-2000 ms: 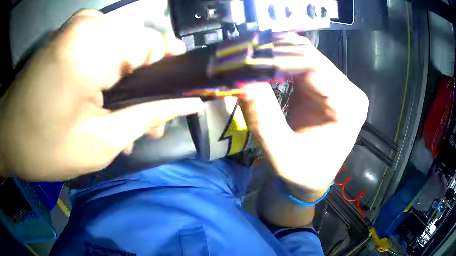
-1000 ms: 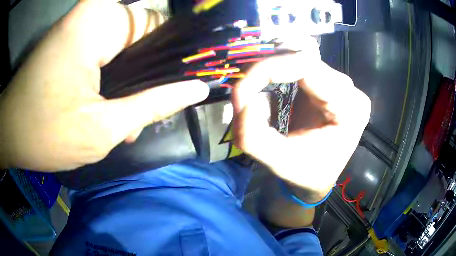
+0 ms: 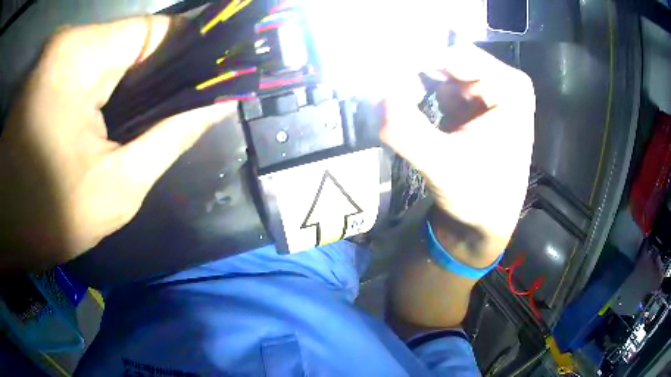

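My left hand (image 3: 81, 147) holds a bundle of black cables (image 3: 176, 66) at the upper left. Yellow, red and pink wire tips stick out of the bundle's right end, beside the glare. My right hand (image 3: 471, 140) is to the right, with thumb and fingers curled towards each other at the edge of the glare; whether anything is between the fingertips is washed out. The bench machine (image 3: 298, 132) is between my hands, with an arrow label (image 3: 329, 210) on its near face. The machine's upper part is hidden by glare.
A dark rounded rectangle (image 3: 508, 15) lies at the upper right. Crinkled clear plastic (image 3: 413, 188) hangs beside the machine. A red coiled hose (image 3: 526, 283) is at the lower right. A blue basket (image 3: 55, 316) is at the lower left.
The cable bundle and my left hand have moved left and up, uncovering the machine and its arrow label. My right hand has moved away from the wire tips.
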